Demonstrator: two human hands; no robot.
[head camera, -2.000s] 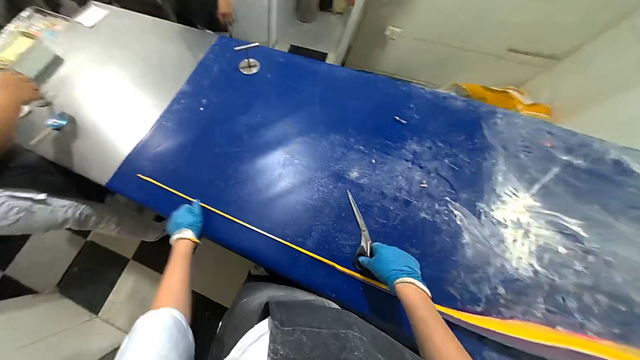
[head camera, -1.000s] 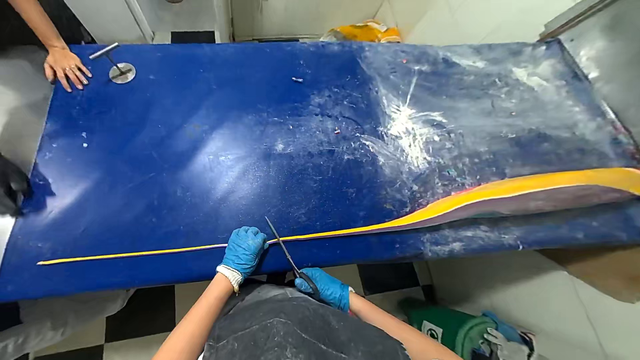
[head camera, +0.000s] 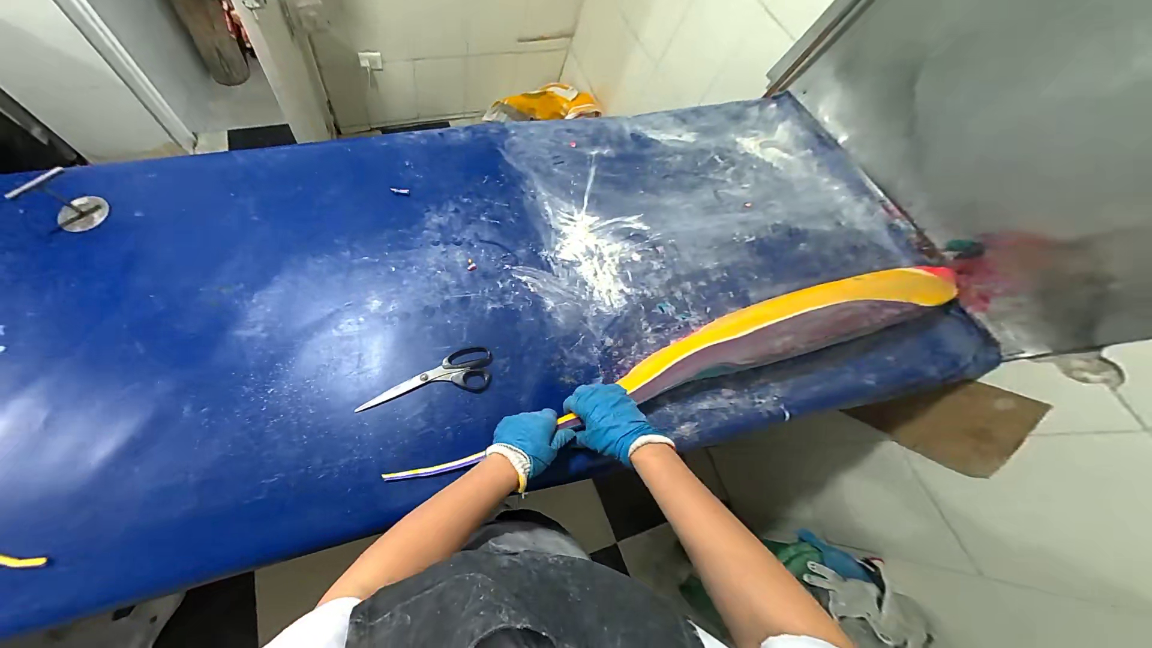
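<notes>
My left hand (head camera: 529, 441) and my right hand (head camera: 608, 419), both in blue gloves, are side by side near the table's front edge, closed around the narrow part of a long soft strip (head camera: 783, 319) striped yellow, white and dull purple. The strip widens to the right into a thick tapered body with a pinkish-red far end. Its thin tail reaches left past my left hand. Scissors with black handles (head camera: 434, 376) lie on the blue table just left of and beyond my hands, points to the left. A separate yellow strip piece (head camera: 22, 562) lies at the far left.
The blue tabletop (head camera: 270, 234) bears white powdery smears and small scraps. A metal disc with a rod handle (head camera: 83, 214) stands at the far left. A metal wall panel (head camera: 990, 135) closes the right end. Cloths and gloves (head camera: 846, 585) hang or lie below, at the lower right.
The scissors, in my right hand one second ago, now lie on the table. Both hands are on the strip, whose thin end is now separate from a piece at the left. The view has shifted right.
</notes>
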